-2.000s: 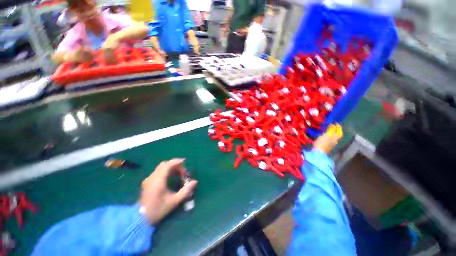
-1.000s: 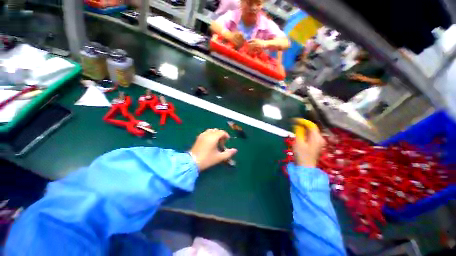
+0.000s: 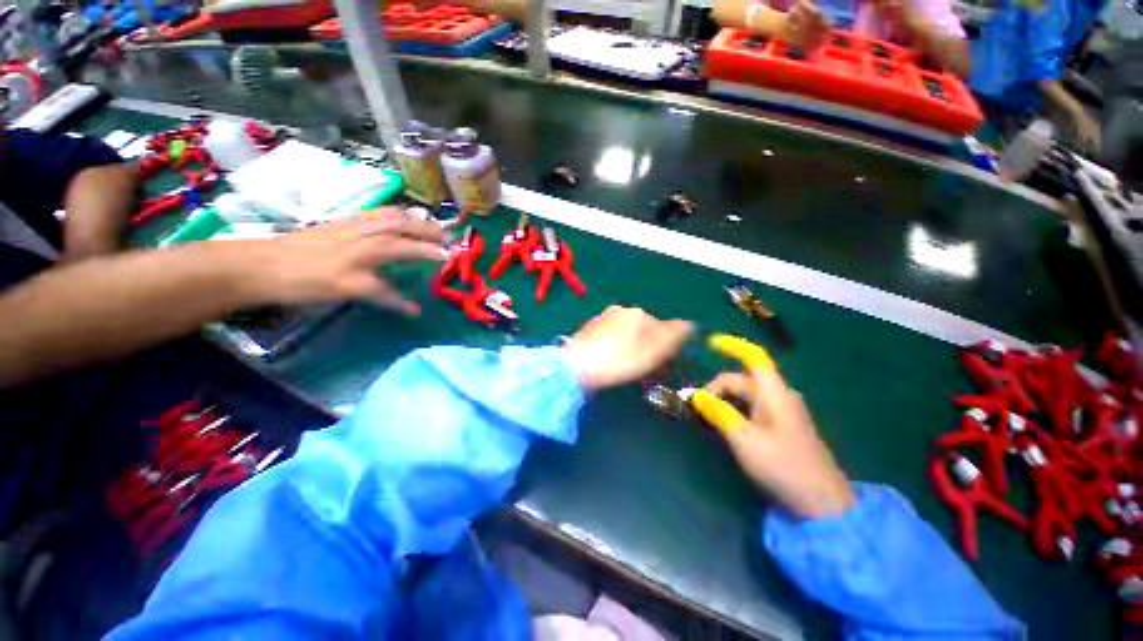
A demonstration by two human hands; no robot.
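Note:
A small silver and gold assembly (image 3: pixel 668 399) is low over the green belt between my hands. My left hand (image 3: pixel 623 347) is just above it, knuckles up; its thumb is hidden, so its hold on the assembly cannot be told. My right hand (image 3: pixel 783 438) wears yellow cots on thumb and index finger, which are apart; the thumb tip is at the assembly's right end. A second small assembly (image 3: pixel 755 304) lies on the belt beyond. Several red clamps with bars in their jaws (image 3: pixel 552 263) lie left of my hands. A pile of red clamps (image 3: pixel 1047 438) is at the right.
Another person's bare hand (image 3: pixel 328 259) reaches in from the left, near the clamped pieces. Two bottles (image 3: pixel 470 172) and a green tray with white paper (image 3: pixel 376 188) stand behind it. Loaded clamps (image 3: pixel 194 470) lie below the bench edge. A red compartment tray (image 3: pixel 840 82) is across the belt.
The view has turned left. My right hand has come from the red clamp pile to beside my left hand, with no clamp seen in it. Another person's hand has come in from the left.

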